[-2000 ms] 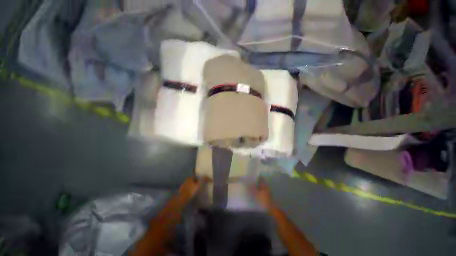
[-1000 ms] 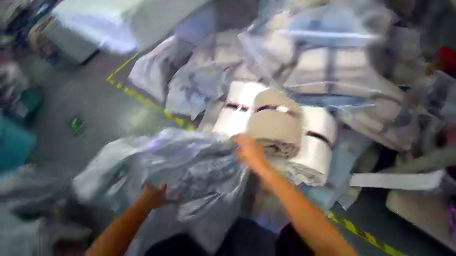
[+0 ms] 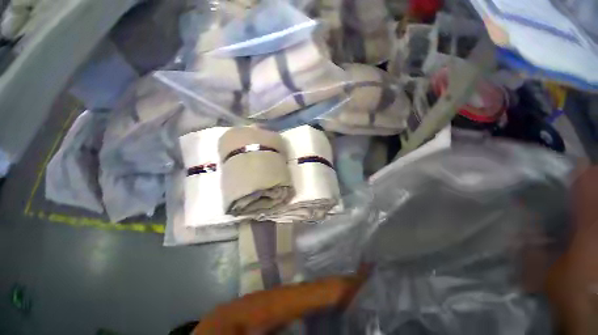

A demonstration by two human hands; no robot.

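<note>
A large, crinkled clear poly bag (image 3: 433, 222) fills the lower right, held up close to me. My left hand (image 3: 328, 291) reaches in from the bottom, its fingertips on the bag's near left edge. My right hand (image 3: 574, 242) is at the right edge, blurred and cut off, holding the bag's right side; its fingers are hidden. Beyond the bag, a beige rolled textile bundle (image 3: 256, 173) with a dark band and small white label lies between a white roll (image 3: 204, 176) on its left and another white roll (image 3: 311, 170) on its right.
Bagged striped rolls (image 3: 288, 75) lie behind the rolls, with greyish bagged pieces (image 3: 134, 157) to the left. Red and dark round reels (image 3: 482, 105) are at the upper right, near a blue-edged clipboard (image 3: 544, 39). A yellow floor line (image 3: 98, 222) runs at the left.
The bag has moved from the lower left to the lower right and is raised between my hands. My right hand has left the rolls' front for the right edge. The view has turned right.
</note>
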